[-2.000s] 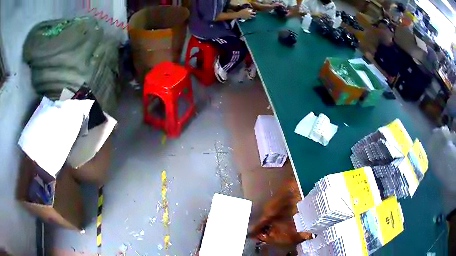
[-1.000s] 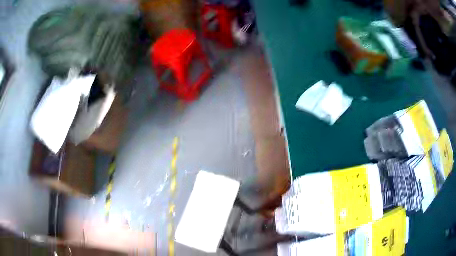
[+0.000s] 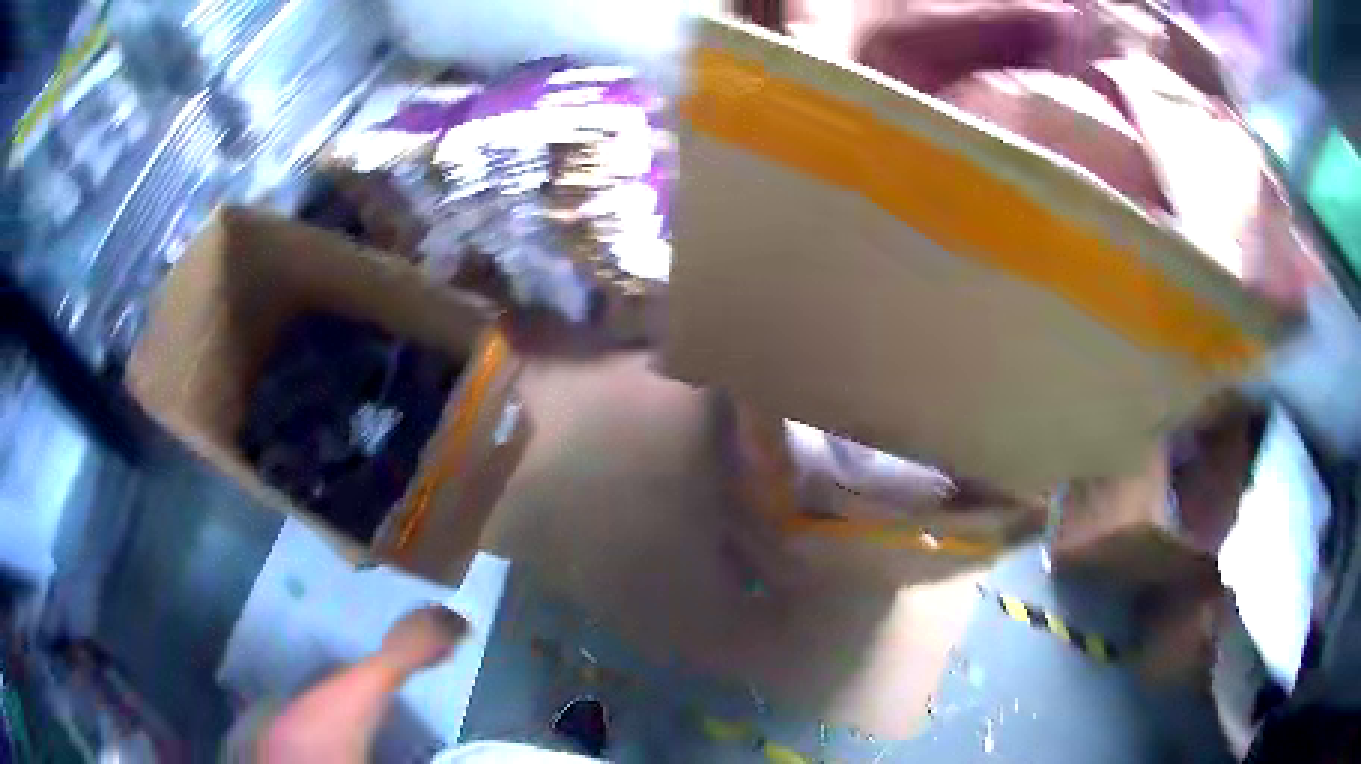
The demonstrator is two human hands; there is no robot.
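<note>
The view is strongly blurred. A large brown carton panel with orange tape [image 3: 925,284] fills the upper right. An open brown carton [image 3: 187,321] at the left holds a heap of small black items [image 3: 336,418]. My left hand [image 3: 351,694] seems to be the blurred, skin-toned shape at the lower left, below the open carton and apart from it. Its fingers cannot be made out. No shape can be made out as my right hand. Blurred pinkish shapes show beyond the panel's upper edge; I cannot tell what they are.
Blurred white and purple flattened boxes [image 3: 575,149] lie at the upper centre. A white flat surface [image 3: 284,597] is beneath the open carton. Another carton holds something pale [image 3: 866,470] at the centre. Black-and-yellow floor tape [image 3: 1060,627] and a white sheet [image 3: 1276,552] are at the right.
The view has swung from the green table and red stools to cartons near the wall side. The carton panel and the open carton of black items now show close up.
</note>
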